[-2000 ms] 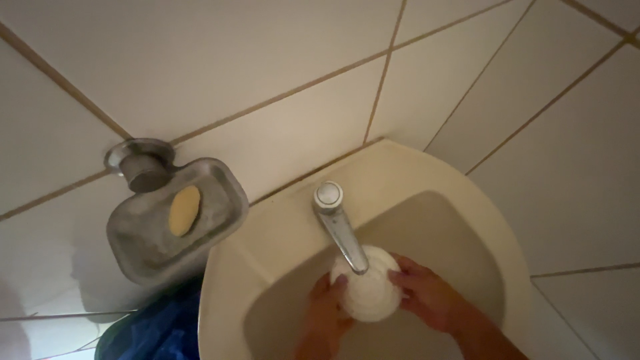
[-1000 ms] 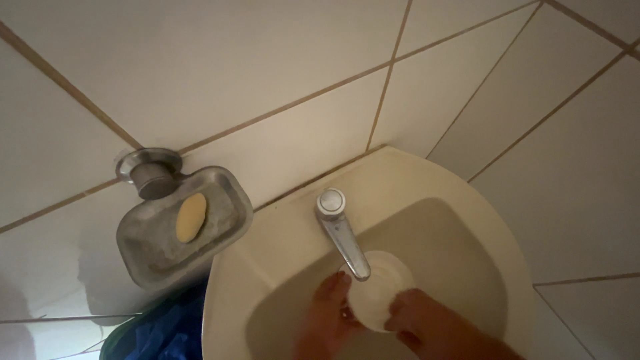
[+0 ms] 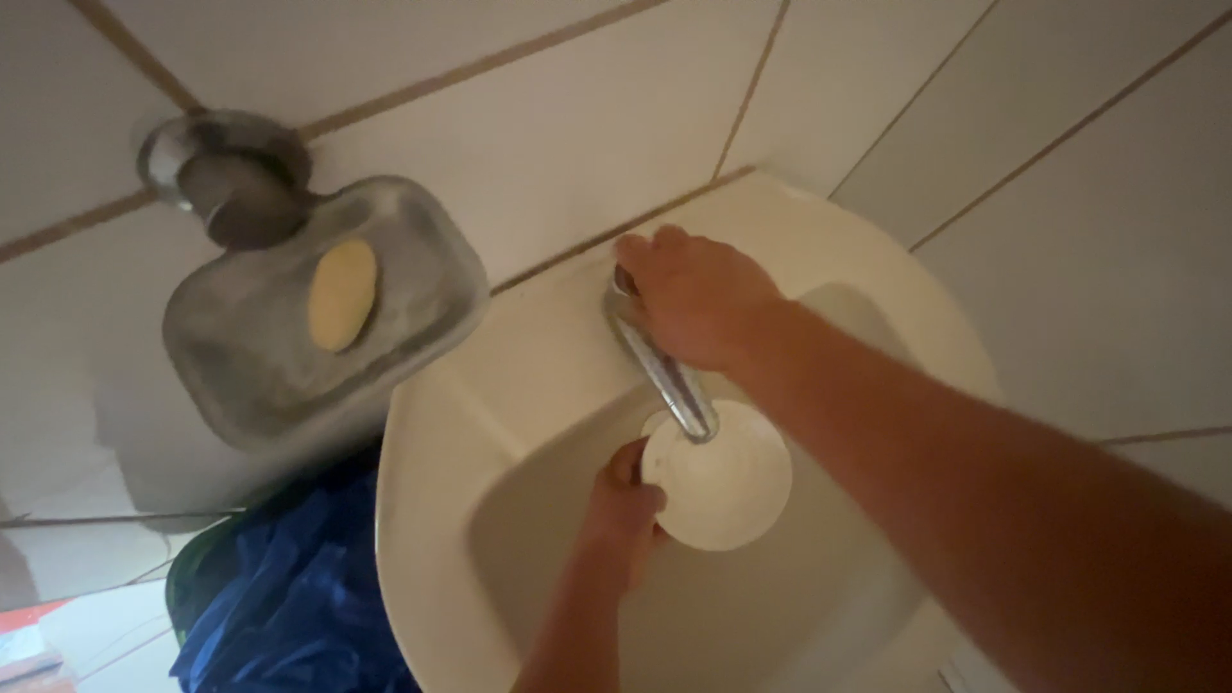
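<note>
A round white dish (image 3: 720, 481) is held by its left edge in my left hand (image 3: 626, 505), over the basin of the washbasin (image 3: 462, 433). The end of the chrome faucet (image 3: 664, 371) overlaps the dish's upper edge in view. My right hand (image 3: 698, 289) lies over the top of the faucet, its fingers curled around the knob, which is mostly hidden beneath them. Whether water runs from the spout cannot be told.
On the left, a metal soap dish (image 3: 231, 375) on a wall mount holds a yellow bar of soap (image 3: 343, 295). Below it, a blue bag or cloth (image 3: 298, 587) sits in a green-rimmed container. Tiled walls (image 3: 577, 125) meet behind the washbasin.
My right hand has left the dish and moved up onto the top of the faucet. My left hand still holds the dish under the spout.
</note>
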